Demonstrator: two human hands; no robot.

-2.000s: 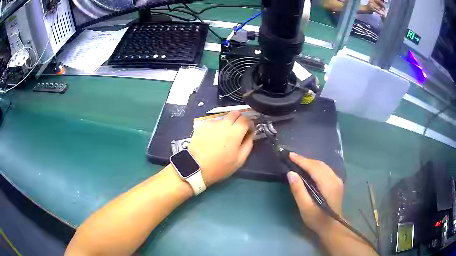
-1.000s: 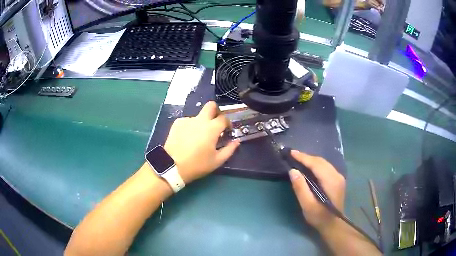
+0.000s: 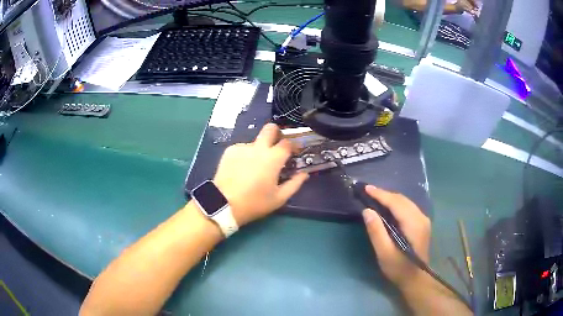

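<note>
A silver-grey strip module [image 3: 360, 150] with a row of round cells lies on the microscope's black base [image 3: 241, 139], under the microscope head and tilted up to the right. My left hand [image 3: 253, 170] holds its left end between thumb and fingers, hiding that end. My right hand [image 3: 398, 231] holds a black soldering iron [image 3: 386, 221] like a pen. Its tip is at the module's near side, by a middle cell; whether it touches cannot be told. A plain metal bar lies partly behind the module.
The microscope column [image 3: 349, 55] stands behind the module, with a fan [image 3: 293, 92] beside it. A keyboard [image 3: 197, 54], papers [image 3: 117, 62] and another strip module [image 3: 85, 110] are left. A soldering station [image 3: 536, 259], yellow sponge tray [image 3: 505, 290] and slim tool [image 3: 465, 250] are right.
The strip module has slid to the right under the microscope, showing more cells. My left hand first moved left, then slightly right. My right hand with the iron has shifted slightly right.
</note>
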